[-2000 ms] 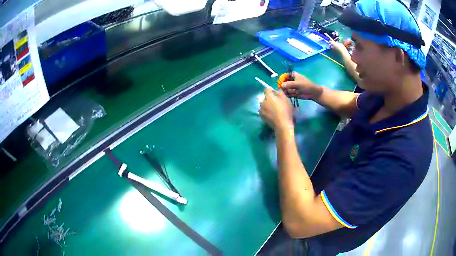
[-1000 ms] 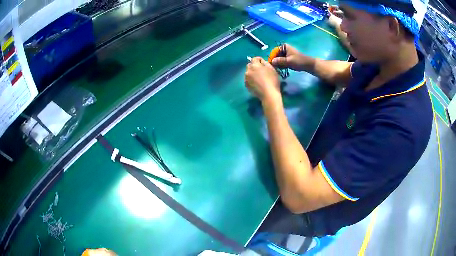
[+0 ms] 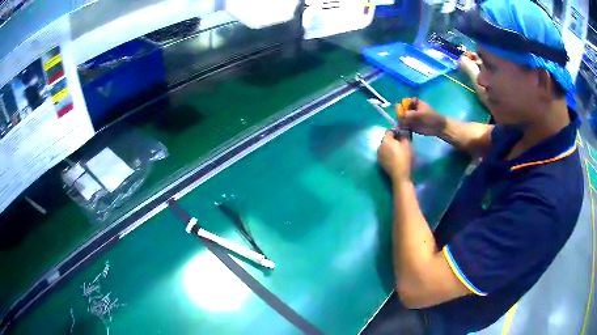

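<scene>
Neither of my hands is in the picture. A white strip point(image 3: 232, 246) lies on the green bench mat point(image 3: 307, 262) in front of me, across a dark tape line, with a wider block at its upper left end. Thin black wires point(image 3: 241, 226) fan out from its lower right end. A loose heap of short grey-silver bits point(image 3: 100, 303) lies at the lower left.
A person point(image 3: 517, 163) at the right holds a white strip and dark wires. A second strip point(image 3: 373, 89) lies beyond. A metal-edged rail point(image 3: 242, 149) crosses the bench. Behind it are a clear plastic bag point(image 3: 111, 171) and blue bin point(image 3: 124, 82). A blue tray point(image 3: 409, 63) stands farther back.
The view has shifted, so the bench things appear farther right and lower. The orange fingertip at the bottom edge one second ago is out of the picture. The other person's held strip shows more.
</scene>
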